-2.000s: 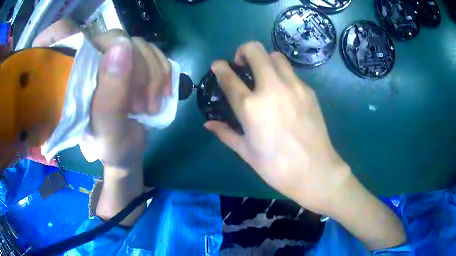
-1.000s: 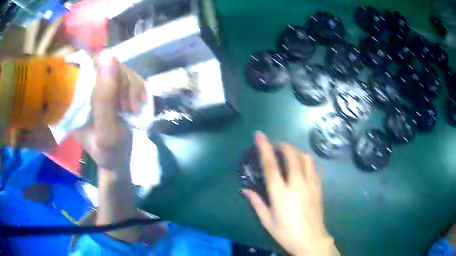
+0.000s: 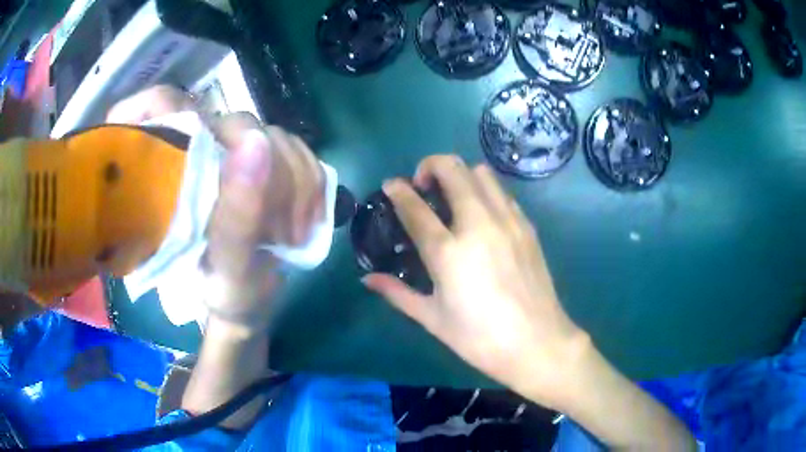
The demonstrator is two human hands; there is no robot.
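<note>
My left hand (image 3: 256, 199) is closed around the white-wrapped grip of the orange electric screwdriver (image 3: 106, 207). The tool's black nose (image 3: 345, 206) points right, and its thin tip meets or nearly meets the left edge of a round black housing (image 3: 378, 237). My right hand (image 3: 486, 282) holds this housing on the green table, with fingers over its top and thumb at its lower edge. My fingers hide the right part of the housing. Whether a screw is at the tip is too small to tell.
Several round black housings (image 3: 530, 130) lie on the green table (image 3: 707, 265) beyond my right hand. The black and white screw feeder (image 3: 146, 66) stands at the upper left, behind my left hand. A black cord (image 3: 203, 410) crosses my left forearm. A red surface (image 3: 87, 305) shows at the left.
One second ago the screwdriver was by the feeder, away from the housing. Now its tip is at the housing in my right hand. The camera view has shifted closer.
</note>
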